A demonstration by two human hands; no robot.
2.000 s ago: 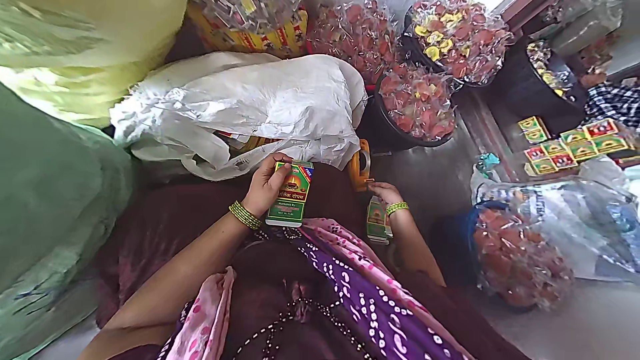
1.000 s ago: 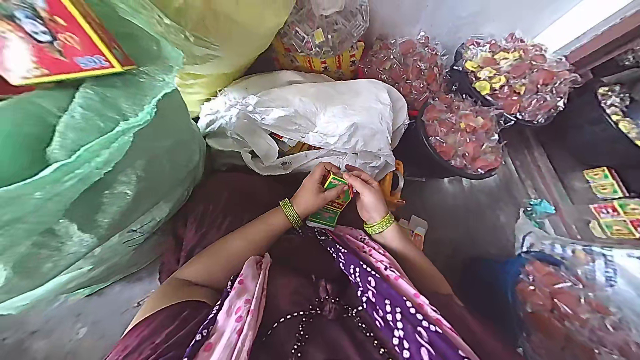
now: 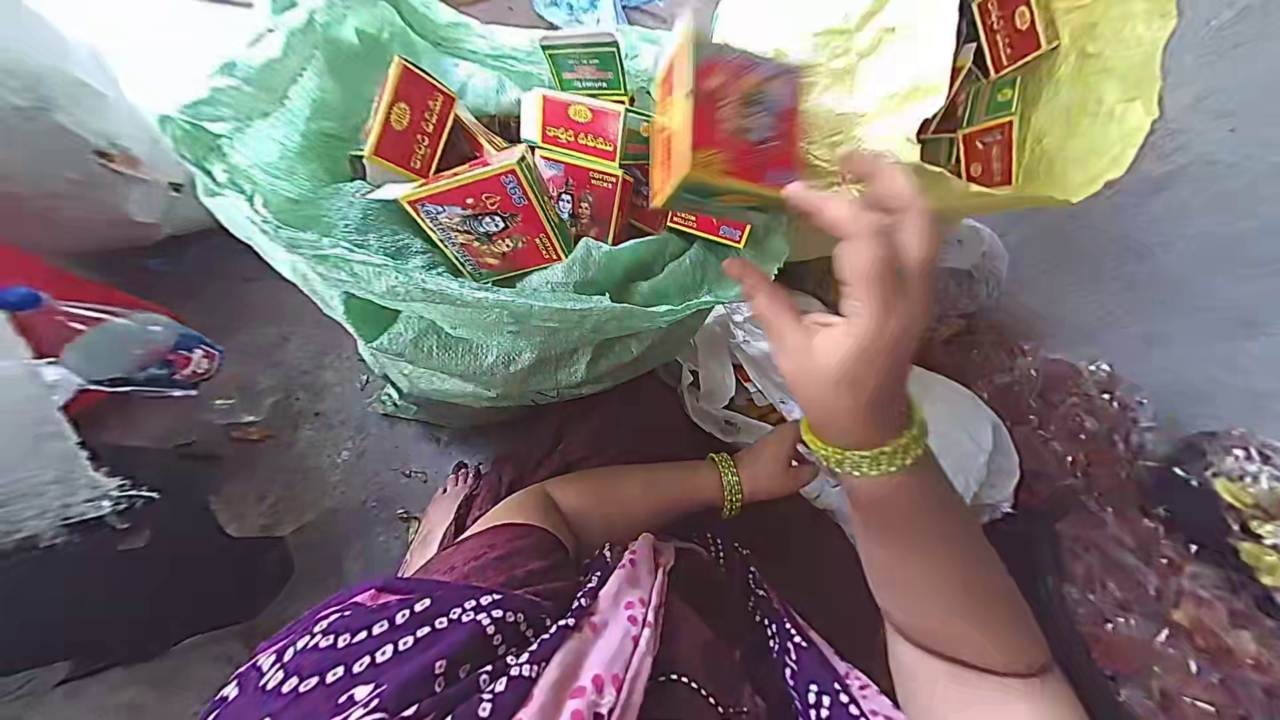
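My right hand [image 3: 850, 290] is raised with its fingers spread, at the right side of an open green woven sack [image 3: 520, 340]. Just beyond its fingertips a blurred red cotton-wick box [image 3: 745, 120] is in the air over the sack. Several red, yellow and green wick boxes [image 3: 490, 215] lie in a heap in the sack's mouth. Low in the middle, my left hand [image 3: 780, 465] is by the opening of a white plastic bag [image 3: 965, 430]; its fingers are curled, and whether they hold anything is hidden.
A yellow sack [image 3: 1090, 150] with more boxes stands at the upper right. Clear packets of reddish pieces [image 3: 1130, 520] spread along the right side. A white woven sack [image 3: 50, 430] and a red and blue plastic packet [image 3: 130, 350] lie at the left. My bare foot [image 3: 440, 515] rests on the floor.
The view has swung far towards the sacks. My hands were together on a green box; now they are apart, the right one up by the green sack and off the box in the air.
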